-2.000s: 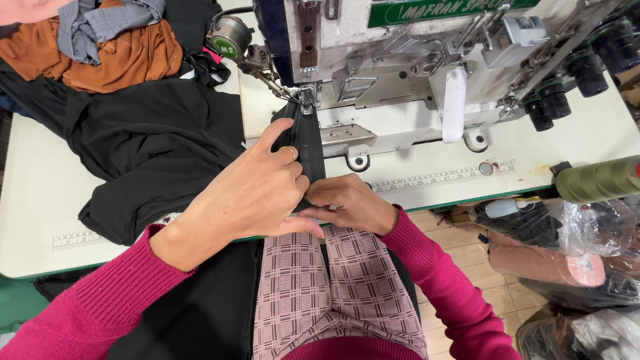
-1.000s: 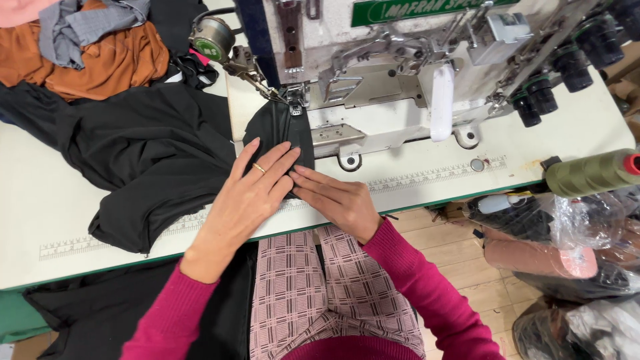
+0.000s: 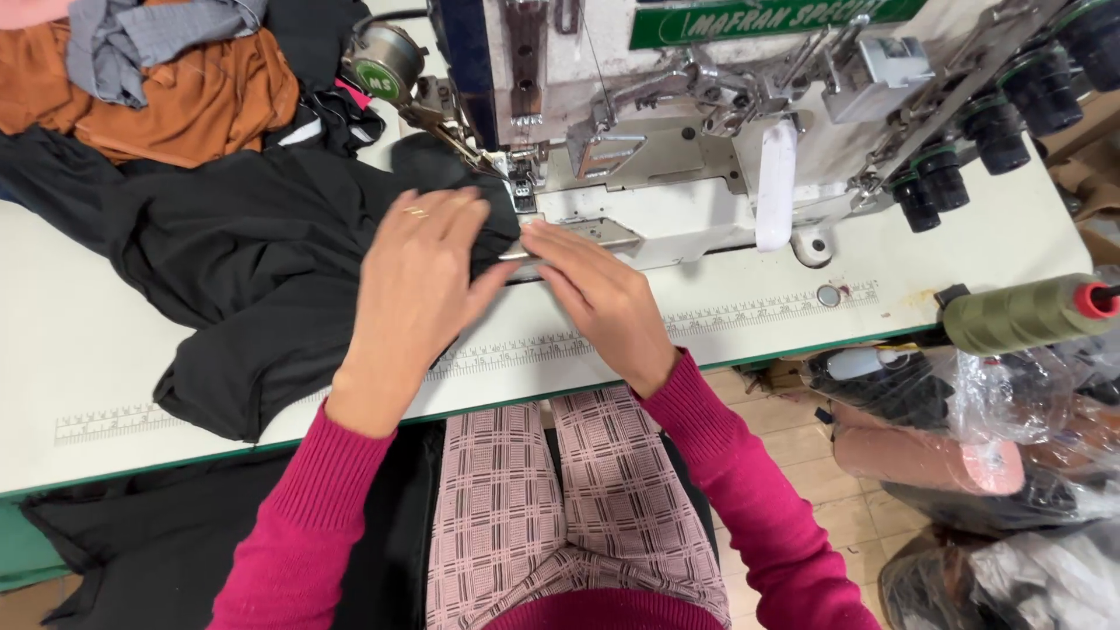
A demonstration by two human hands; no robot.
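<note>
Black fabric (image 3: pixel 262 236) lies bunched on the left of the sewing table, and its right end runs up to the presser foot (image 3: pixel 523 188) of an industrial sewing machine (image 3: pixel 665 210). My left hand (image 3: pixel 420 271), with a ring on one finger, rests palm down on the fabric just left of and below the foot, thumb spread to the right. Close by on the right, my right hand (image 3: pixel 599 302) has its fingertips at the fabric's right edge, beside a metal plate (image 3: pixel 599 234). Whether those fingertips touch the cloth cannot be told.
Orange-brown (image 3: pixel 188 96) and grey (image 3: pixel 131 44) garments are heaped at the upper left. A printed ruler strip (image 3: pixel 726 317) runs along the table's front edge. An olive thread cone (image 3: pixel 1024 313) stands at the right edge. Below it are a pink roll (image 3: pixel 919 451) and plastic-wrapped bundles (image 3: pixel 1032 560).
The black fabric by the presser foot has shifted left, off the metal plate beside it. My right hand has moved up toward the foot, and my left hand now lies flatter on the cloth than at first.
</note>
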